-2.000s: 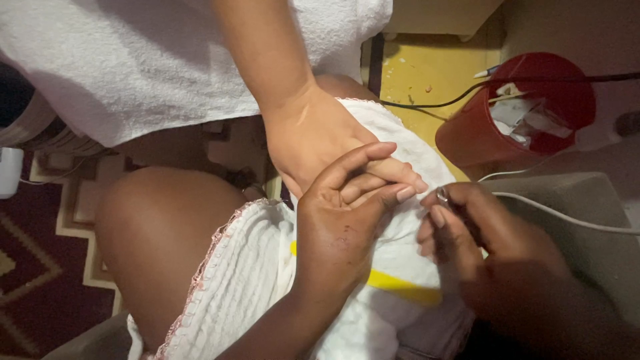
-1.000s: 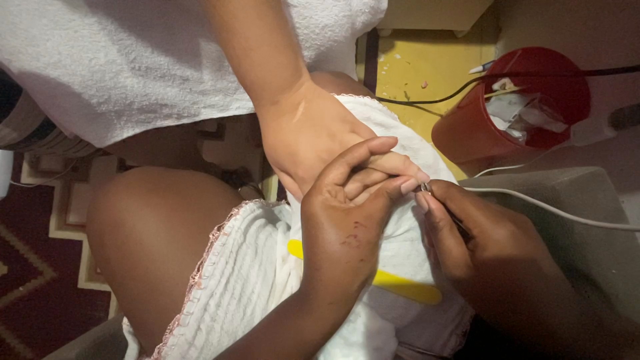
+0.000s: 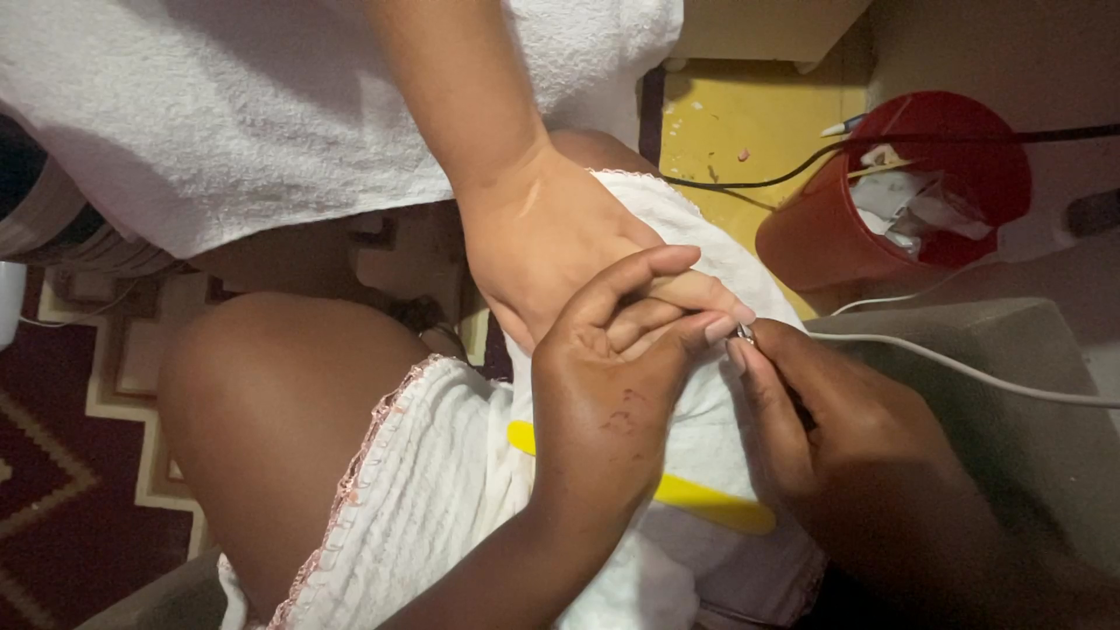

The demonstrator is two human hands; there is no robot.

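Observation:
My left hand (image 3: 604,394) grips the fingers of another person's hand (image 3: 560,245), which reaches in from the top over my lap. Between the thumb and fingers of my right hand (image 3: 822,402) is a small metal tool (image 3: 745,334), mostly hidden, perhaps a nail clipper or nipper. Its shiny end is at the tip of one of the person's fingers. A yellow nail file (image 3: 713,503) lies on the white cloth (image 3: 455,490) across my lap, its middle covered by my left hand.
A red bin (image 3: 814,236) holding white waste stands on the yellow floor (image 3: 726,114) at the right. A black cable (image 3: 770,182) and a white cable (image 3: 962,372) run near it. A white towel (image 3: 262,96) hangs at the upper left, above a patterned rug (image 3: 52,420).
My right hand has moved in from slightly apart two seconds ago, bringing the metal tool to the person's fingertip. My left hand keeps its hold on the fingers.

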